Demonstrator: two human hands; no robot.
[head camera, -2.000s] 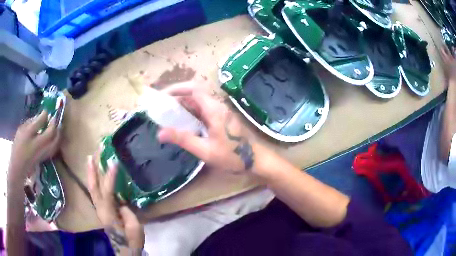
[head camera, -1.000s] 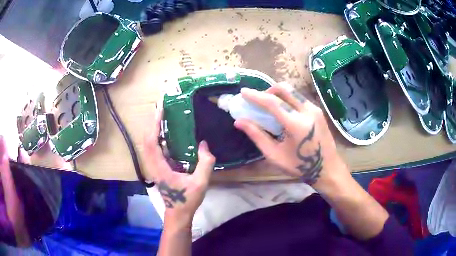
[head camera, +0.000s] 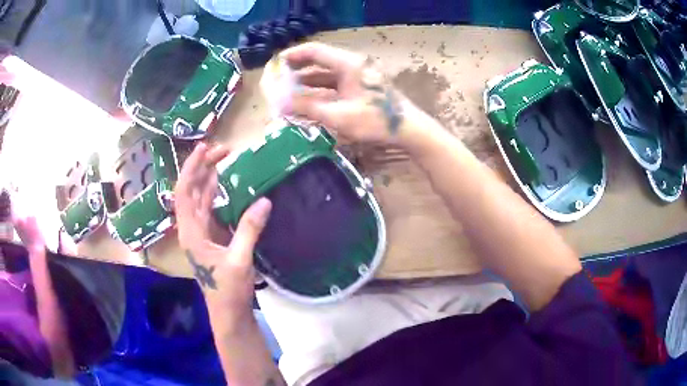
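A glossy green car body shell (head camera: 275, 167) with a dark hollow and white rim is held tilted at the bench's front edge, its rounded end towards me. My left hand (head camera: 218, 226) grips its left side, thumb over the hollow's edge. My right hand (head camera: 339, 94) is above the shell's far end, its fingers around the blurred whitish glue bottle (head camera: 279, 87), which is mostly hidden. The bottle is clear of the hollow.
Other green shells lie at the left (head camera: 207, 94) and right (head camera: 527, 90), more overlapping at the far right. Stacked black inserts (head camera: 264, 41) sit at the back edge. The cardboard (head camera: 444, 219) has brown stains. Another person's arm (head camera: 49, 301) shows at left; a red stool (head camera: 629, 301) stands lower right.
My right hand has moved with the bottle out of the hollow, up and to the left. The shell has turned so its rounded end points towards me.
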